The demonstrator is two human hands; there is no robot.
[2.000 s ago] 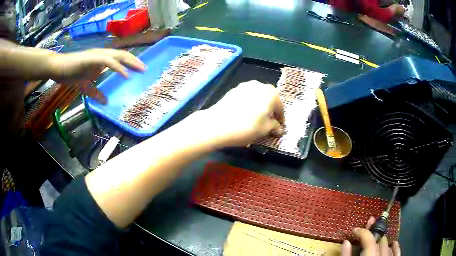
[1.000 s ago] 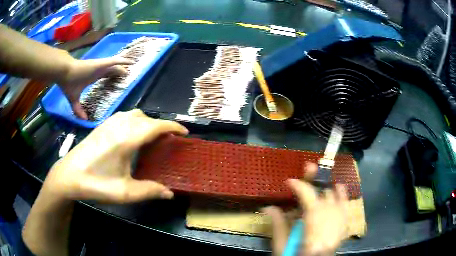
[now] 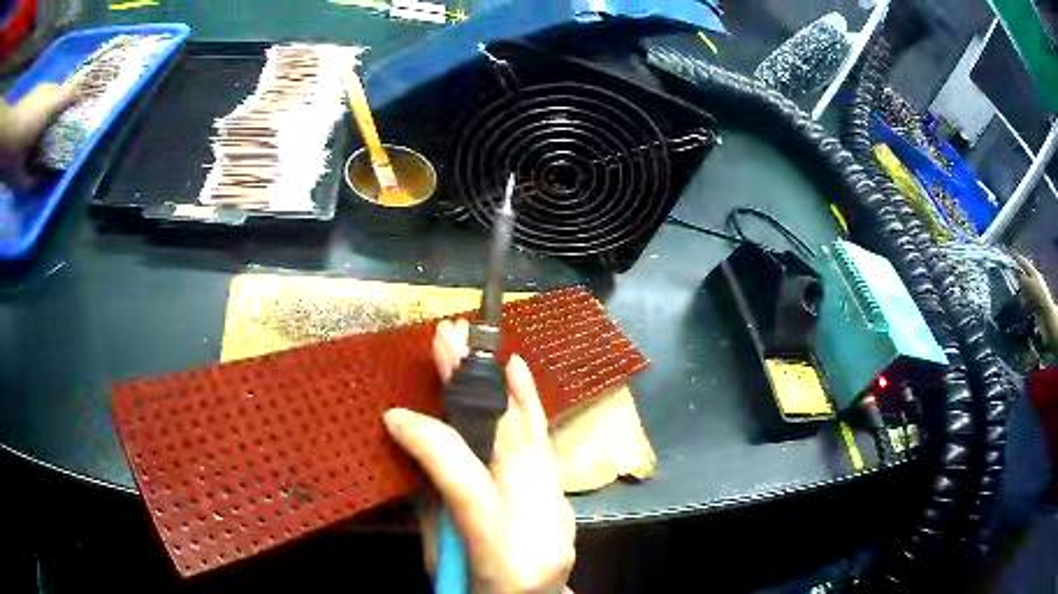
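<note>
The red-brown perforated board lies at a slant, its left end nearest me, partly over the tan cardboard pad. Silvery dots show in rows on its right end. My right hand is over the board and holds the soldering iron like a pen, its bare tip pointing up and away in front of the fan grille. The hand and iron hide part of the board. My left hand is not in view.
Beyond the board are a black tray with leads, a flux cup with a brush, and a black fan. Another person's hand is at the blue tray. Right: iron stand, teal station, corrugated hose.
The view has swung right. My left hand, at the board's left end a second ago, is out of the picture. The board has turned, and more cardboard shows behind it. The iron remains in my right hand.
</note>
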